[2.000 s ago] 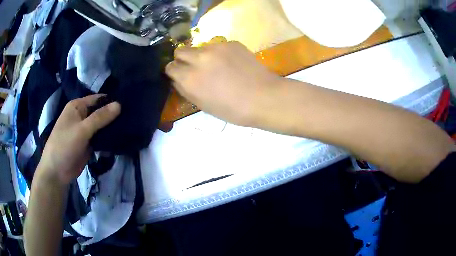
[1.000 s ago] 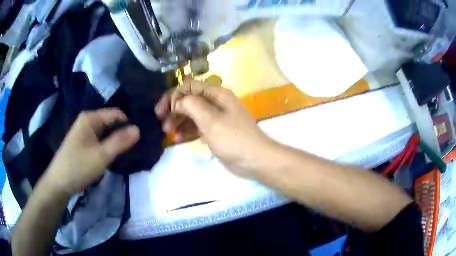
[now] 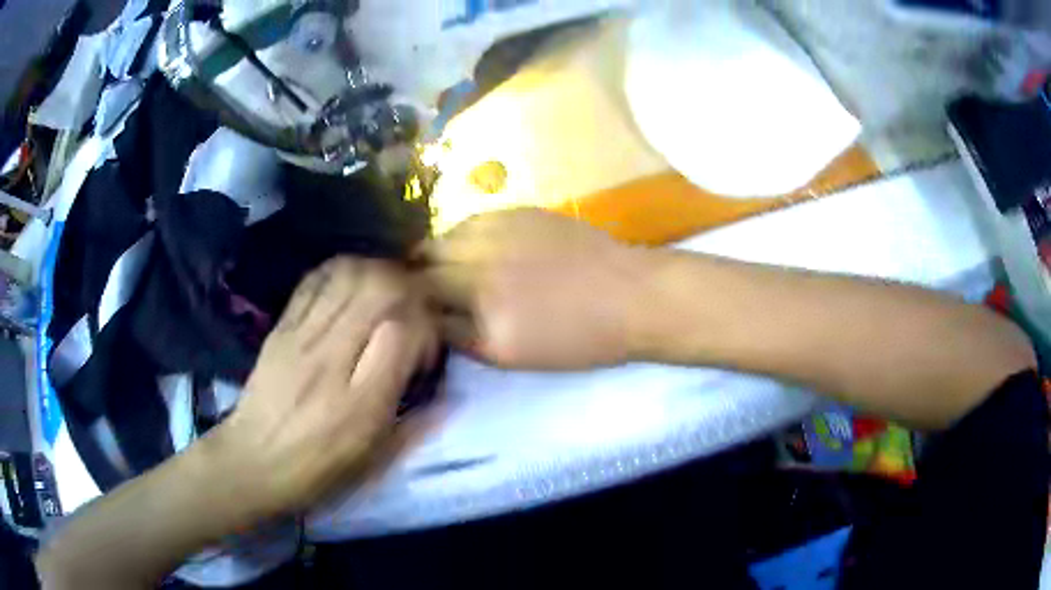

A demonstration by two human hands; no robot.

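The black and pale grey garment (image 3: 173, 288) lies bunched left of the needle area. My left hand (image 3: 346, 357) is on its near right part, fingers bent over the black cloth. My right hand (image 3: 524, 288) is beside it, just below the presser foot area (image 3: 415, 173), with its fingertips at the cloth's right edge. The two hands touch or nearly touch. The fingertips are blurred and partly hidden, so the right hand's hold cannot be made out. A small dark pink patch (image 3: 244, 309) shows on the black cloth.
The sewing machine head (image 3: 271, 69) stands at the upper left. A white rounded piece (image 3: 738, 104) rests on the bed at upper right. An orange-brown strip (image 3: 680, 214) runs along the bed. The marked table edge (image 3: 645, 444) curves in front, with a thin dark mark (image 3: 450, 467) near it.
My left hand has moved right across the cloth to meet my right hand. The cloth under it has shifted and shows a pink patch. The camera view has also shifted.
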